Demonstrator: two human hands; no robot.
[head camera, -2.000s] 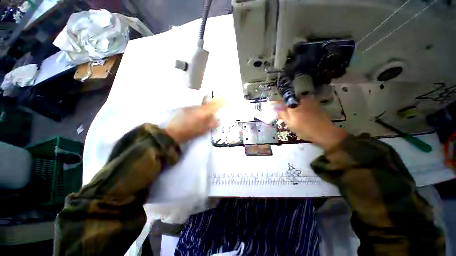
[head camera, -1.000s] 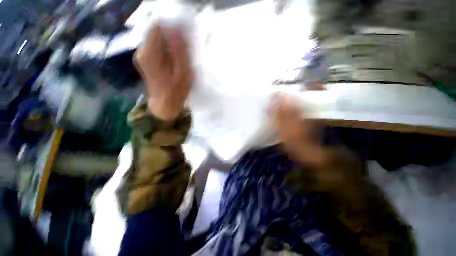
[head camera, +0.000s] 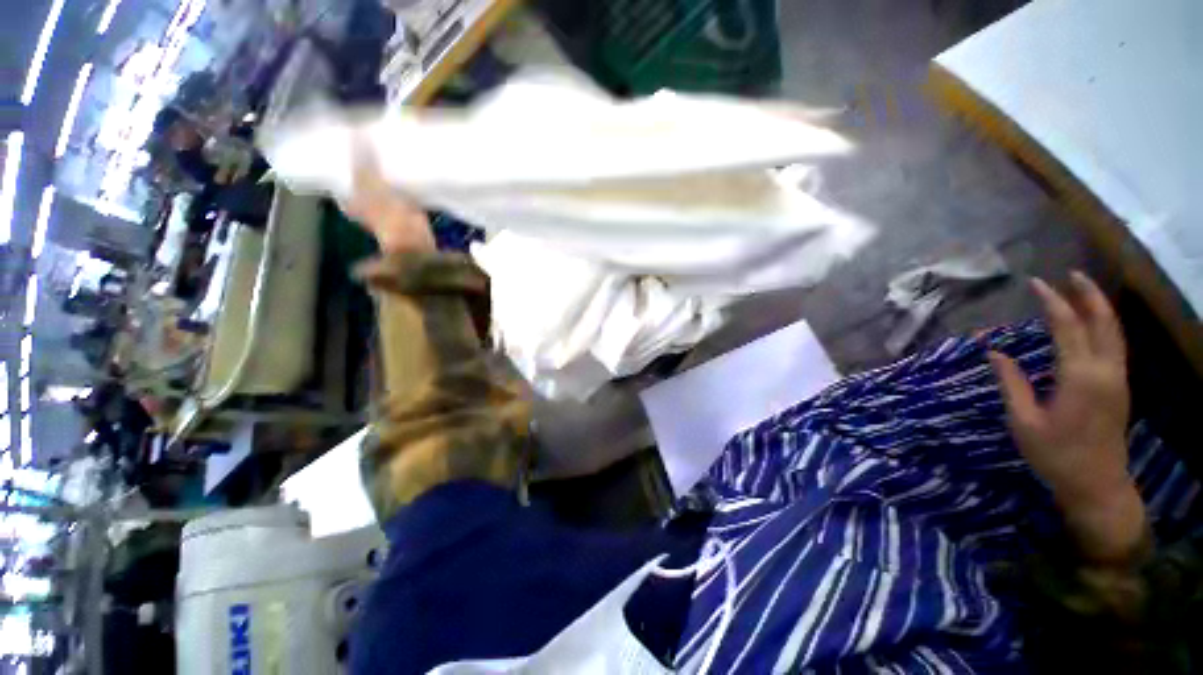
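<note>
My left hand (head camera: 385, 198), partly covered and blurred, holds a white fabric piece (head camera: 581, 152) at its left end. The piece stretches to the right through the air, blurred by motion. Below it lies a crumpled heap of white pieces (head camera: 567, 310). My right hand (head camera: 1075, 396) is open and empty, fingers apart, over my blue-and-white striped apron (head camera: 844, 528).
The white table (head camera: 1095, 119) with its wooden edge is at the upper right. A green crate (head camera: 693, 46) stands at the top. A white sheet (head camera: 739, 396) lies beside my lap. A cloth scrap (head camera: 943, 284) is on the floor. Another machine head (head camera: 244, 593) is at the lower left.
The view has swung left, away from the sewing machine. My left hand has carried the white fabric off the table to the left side. My right hand is off the fabric, over my lap.
</note>
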